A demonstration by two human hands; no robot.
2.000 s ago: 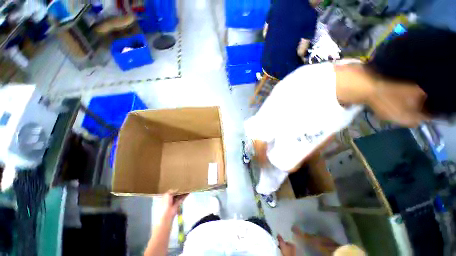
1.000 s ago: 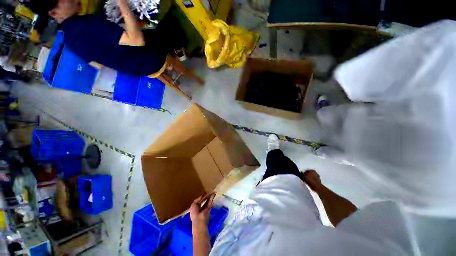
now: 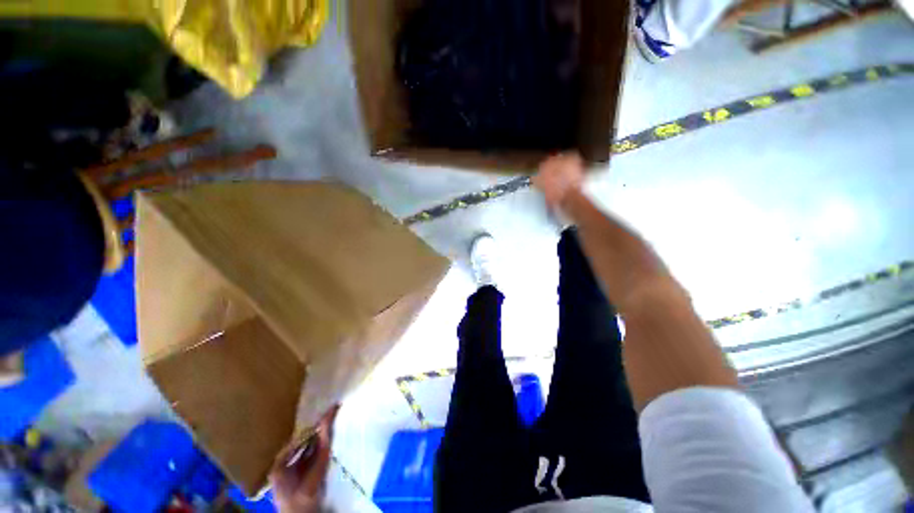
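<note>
My left hand (image 3: pixel 304 471) grips the lower edge of a large brown empty carton (image 3: pixel 291 261), held tilted at the left. My right hand (image 3: pixel 561 180) is on the near rim of a second brown carton (image 3: pixel 481 158) at the top centre. That carton holds a dark black mass (image 3: pixel 481 75); its single pieces cannot be told apart. The fingers of my right hand are blurred and partly hidden at the rim.
A seated person in dark clothing (image 3: pixel 45 250) is at the left edge by a wooden stool (image 3: pixel 105 220). A yellow bag (image 3: pixel 236 40) hangs at the top left. Blue crates (image 3: pixel 406 466) stand at the bottom. Another person's shoe (image 3: pixel 651 30) and yellow-black floor tape (image 3: pixel 722 115) are at the upper right.
The view has turned and moved nearer to the filled carton. My right hand has reached from beside my body to its rim. The empty carton stays in my left hand, now further left.
</note>
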